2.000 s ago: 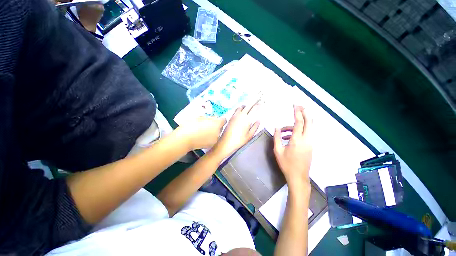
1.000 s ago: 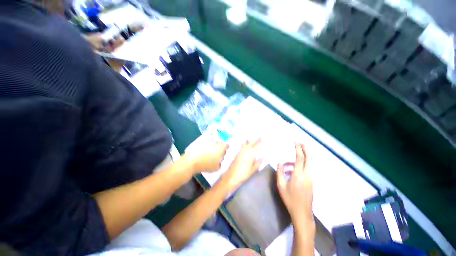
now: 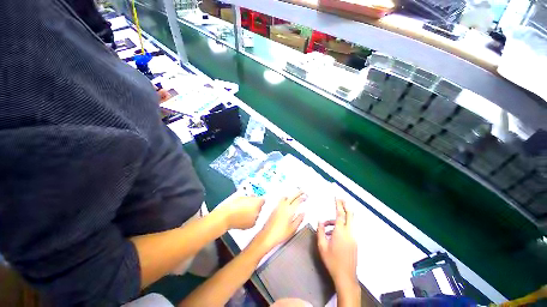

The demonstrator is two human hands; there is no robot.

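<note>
My left hand (image 3: 285, 219) lies palm down with fingers spread on the white sheet (image 3: 378, 255), at the upper left of the grey-brown flat fixture (image 3: 295, 270). My right hand (image 3: 338, 243) is over the fixture's right side, fingertips over the sheet, thumb curled near the fingers. I see nothing held in either hand. Another person's hand (image 3: 243, 211), from a dark sleeve, reaches in left of my left hand. Small teal and blue pieces (image 3: 259, 187) lie near its fingers; their kind is unclear. The fixture's lower part is cut off by the frame edge.
The other person's dark-clothed body (image 3: 102, 150) fills the left. A crinkled clear bag (image 3: 237, 159) and a black box (image 3: 219, 127) lie beyond the hands. Dark flat modules (image 3: 436, 280) and the blue screwdriver (image 3: 441, 301) are at lower right. The green conveyor (image 3: 384, 162) runs behind.
The view has tilted up, showing more of the line and shelves. Both my hands keep nearly the same pose over the sheet and fixture. The other person's hand stays beside my left hand.
</note>
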